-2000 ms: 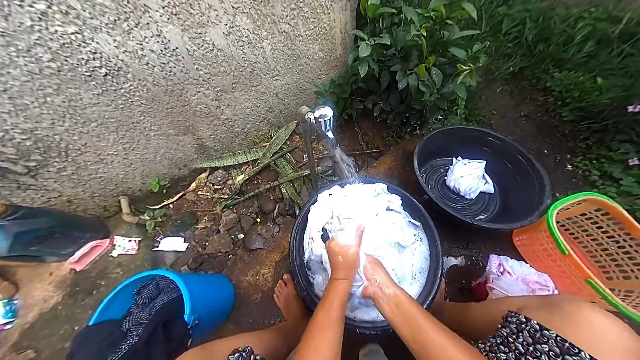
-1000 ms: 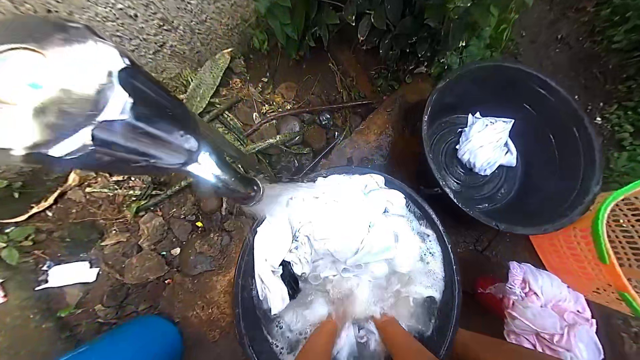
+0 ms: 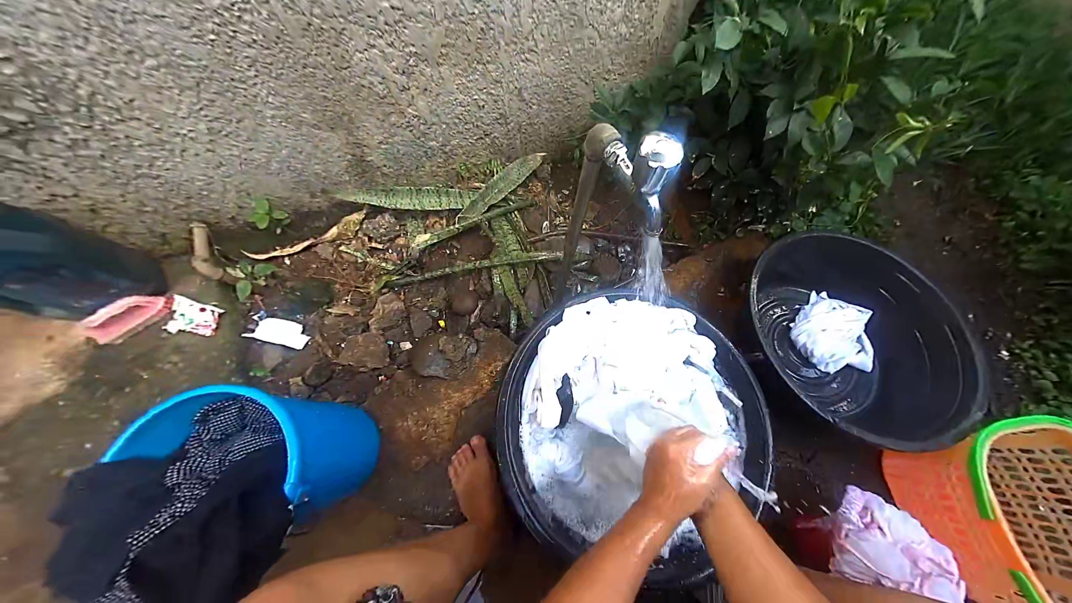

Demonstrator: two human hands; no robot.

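White wet clothes (image 3: pixel 620 360) fill a round black basin (image 3: pixel 512 486) of sudsy water between my legs. My left hand (image 3: pixel 674 469) is closed on a bunched white cloth (image 3: pixel 632 419) over the basin's right side. My right hand (image 3: pixel 716 469) is pressed against it at the same bunch, largely hidden behind the left hand; its fingers cannot be seen well. Water runs from a metal faucet (image 3: pixel 657 159) onto the far side of the clothes. One crumpled white cloth (image 3: pixel 832 332) lies in a second black basin (image 3: pixel 913 368) at the right.
A tipped blue bucket (image 3: pixel 335 444) with dark clothes (image 3: pixel 201 502) lies at the left. An orange plastic basket (image 3: pixel 938 494) and a pink cloth (image 3: pixel 892 544) are at the lower right. A rough wall (image 3: pixel 335 92) runs behind. A pink brush-like object (image 3: pixel 126 318) lies far left.
My hands have come up out of the suds at the basin's near side and now hold a white cloth together. The view has shifted back from its close position.
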